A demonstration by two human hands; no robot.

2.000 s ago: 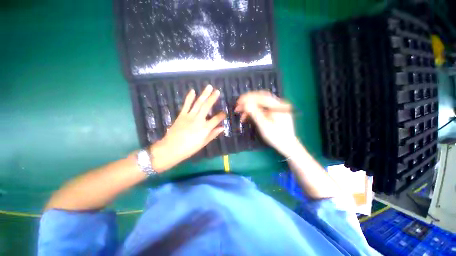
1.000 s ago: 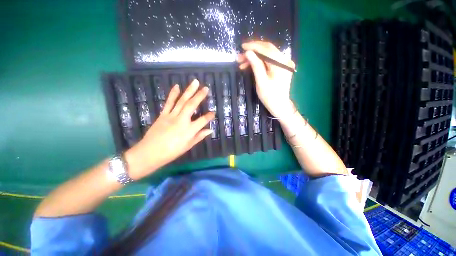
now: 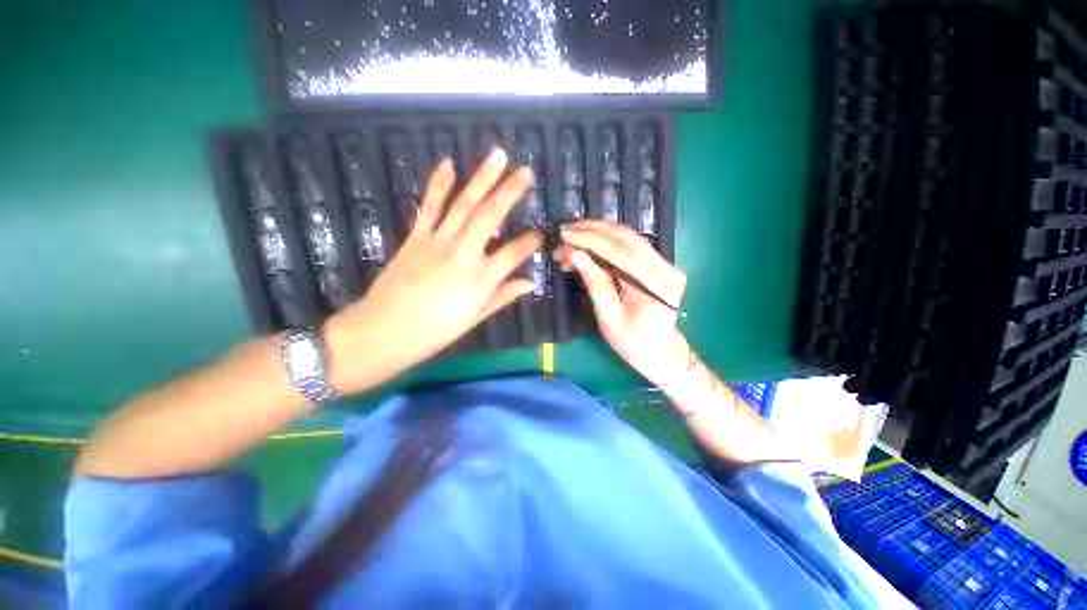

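A black component tray (image 3: pixel 244 191) with ribbed columns lies on the green mat. Clear, shiny workpieces (image 3: pixel 318 226) sit in its pockets. My left hand (image 3: pixel 435 280) lies flat over the middle of the tray, fingers spread, holding nothing visible. My right hand (image 3: pixel 622 286) pinches thin dark tweezers (image 3: pixel 638 281), their tip at a pocket near my left fingertips. Whether the tip holds a part is too small to tell. The flat parts tray (image 3: pixel 277 54) lies beyond, with white specks scattered on it and a bright white band along its near side.
Stacked black trays (image 3: pixel 930 215) stand at the right. White and tan paper (image 3: pixel 834 423) lies at the lower right, above blue crates (image 3: pixel 930 530). A pale box with a blue sticker (image 3: pixel 1049 459) is at the right edge. Yellow tape (image 3: pixel 548 358) marks the mat at the component tray's near edge.
One second ago my right hand was at the flat parts tray's near edge. It has moved down to the component tray with the tweezers. My left hand stays on the tray. The view has shifted.
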